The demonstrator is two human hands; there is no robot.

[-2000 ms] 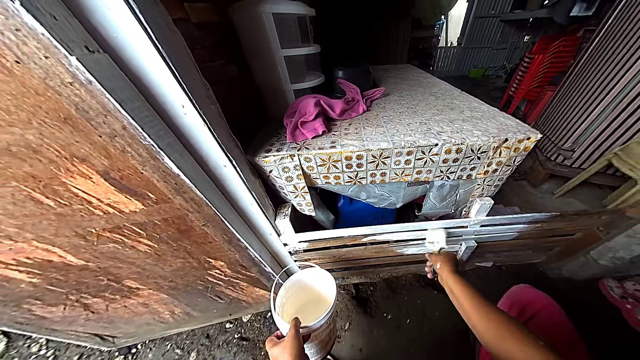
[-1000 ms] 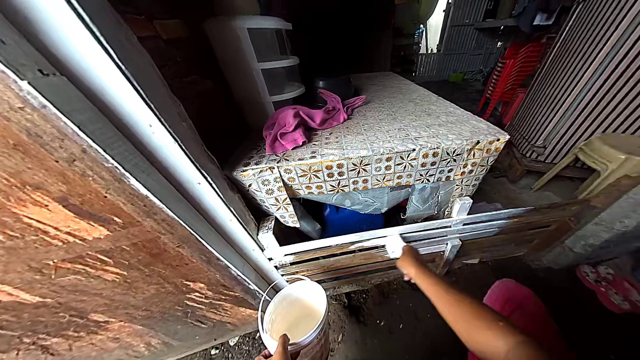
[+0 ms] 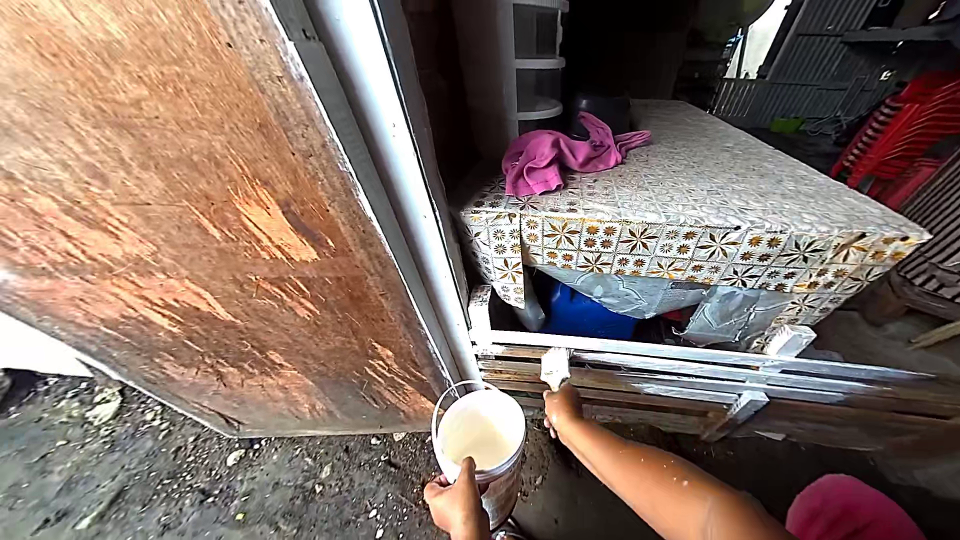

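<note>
My left hand (image 3: 459,501) grips the rim of a paint bucket (image 3: 501,491), its thumb over the edge. Whitish paint (image 3: 480,436) lies inside, and a thin handle loops up at the bucket's left. To the right, my right hand (image 3: 562,411) is closed around a paintbrush (image 3: 555,366) whose bristles are coated white. The brush lies against the low wooden slat fence (image 3: 645,409), near its left end. The upper slats bear white paint, streaky toward the right, while the lower ones show brown wood. The brush handle is mostly hidden in my fingers.
A worn plywood panel (image 3: 210,225) and a white post (image 3: 390,150) stand at left. Behind the fence is a table with a patterned tablecloth (image 3: 735,180), a pink cloth (image 3: 559,159) on it and a blue container (image 3: 589,313) beneath. Red plastic chairs (image 3: 900,127) are stacked at right.
My right hand has moved the brush leftward along the fence, from near the short upright toward the post. My left hand still holds the bucket. The view has turned somewhat.
</note>
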